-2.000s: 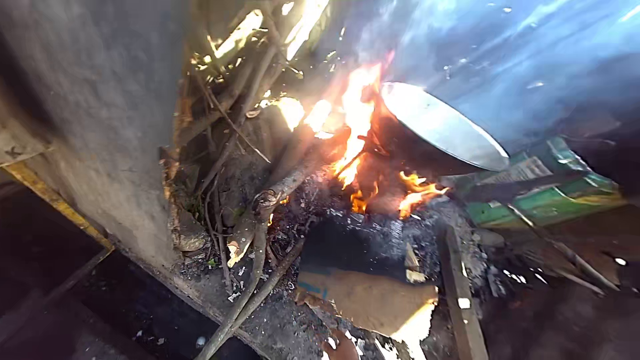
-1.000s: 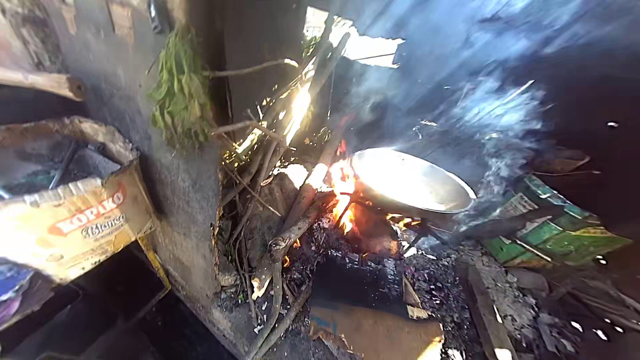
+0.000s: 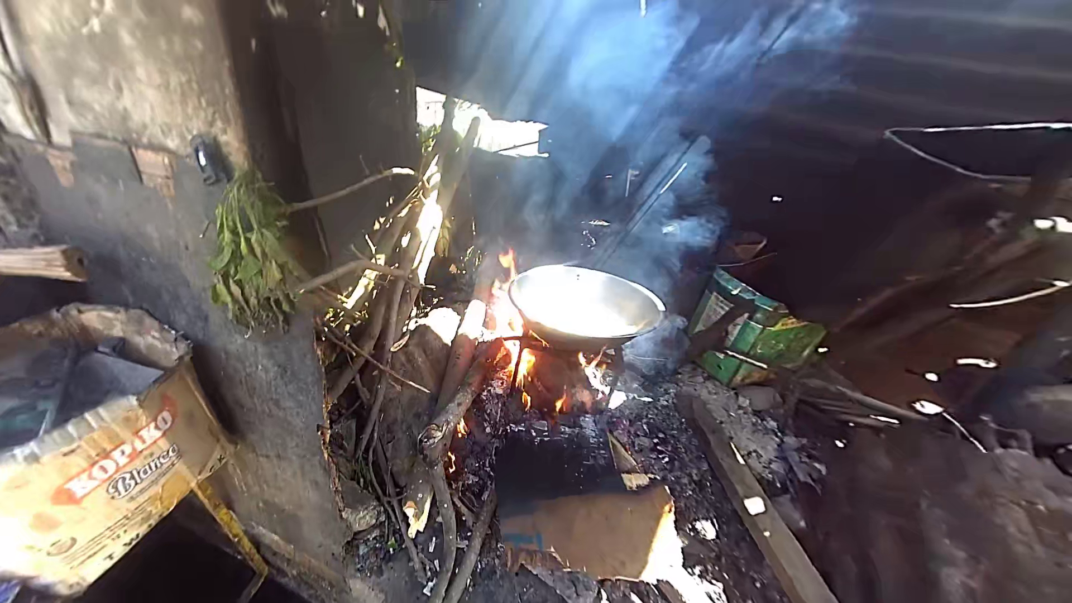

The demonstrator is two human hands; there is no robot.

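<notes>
Neither of my hands is in view. A round metal pan sits over a wood fire, with bright glare hiding what, if anything, is inside it. Flames rise at its left side and beneath it. Thick branches run into the fire from the lower left. In front of the fire, a piece of cardboard lies on ash, its far part blackened or in shadow.
A cardboard box stands at the left beside a wall with a hanging bunch of green leaves. Right of the pan are a green carton and a wooden plank. Smoke drifts above.
The view has swung up and left, bringing the box and leaves into sight. The pan appears tilted less in the view than two seconds ago.
</notes>
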